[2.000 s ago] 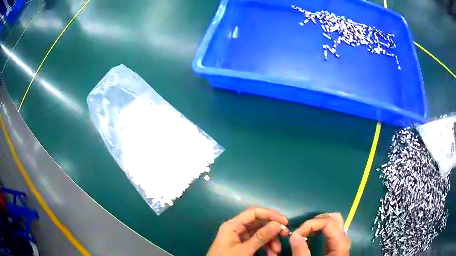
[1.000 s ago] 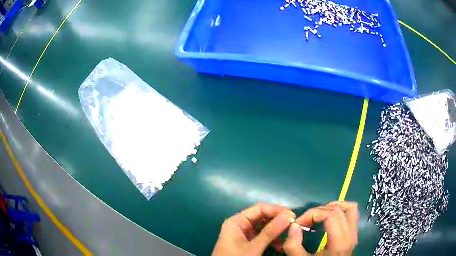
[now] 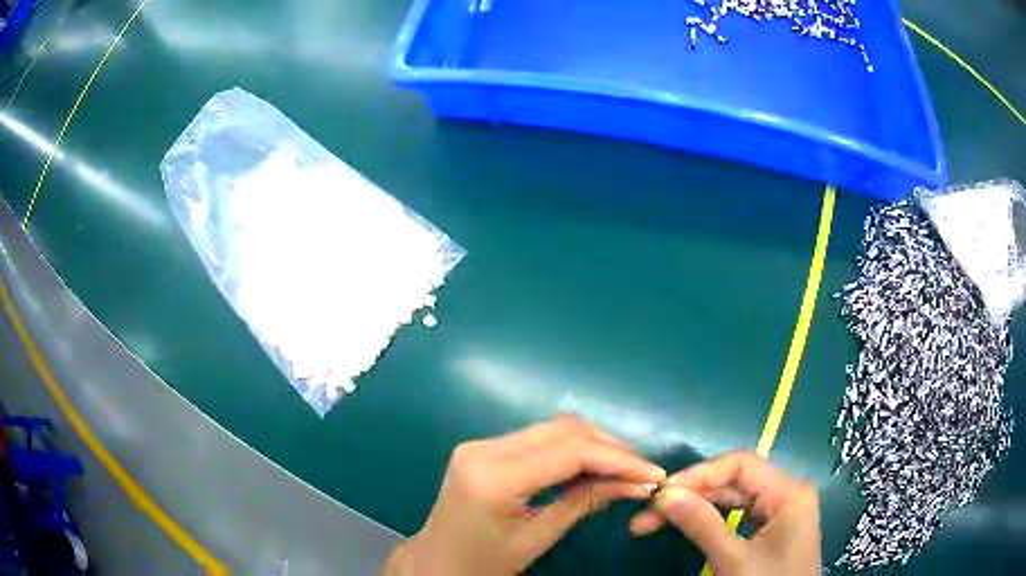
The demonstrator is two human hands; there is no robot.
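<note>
My left hand [image 3: 518, 495] and my right hand [image 3: 748, 512] meet at the bottom centre, fingertips touching or nearly so. Between them is a tiny white piece [image 3: 650, 487], pinched at my left thumb and finger. My right thumb and forefinger are closed at the same spot; the pin is mostly hidden by the fingers. A clear plastic bag of white caps [image 3: 326, 270] lies at the left, its mouth toward the lower right. One loose cap [image 3: 430, 321] lies beside it. A speckled pile of pins [image 3: 928, 383] lies at the right.
A blue tray [image 3: 630, 113] at the top holds scattered small parts [image 3: 788, 14]. A small plastic bag [image 3: 984, 236] overlaps the pile's upper edge. A yellow line [image 3: 804, 315] runs down the green surface. Grey floor and blue equipment [image 3: 39, 484] show at the lower left.
The tray, bags and pile sit higher in the view. My left hand shows more fully, its fingers straighter. The white and dark pin seen between the fingertips before is now mostly hidden.
</note>
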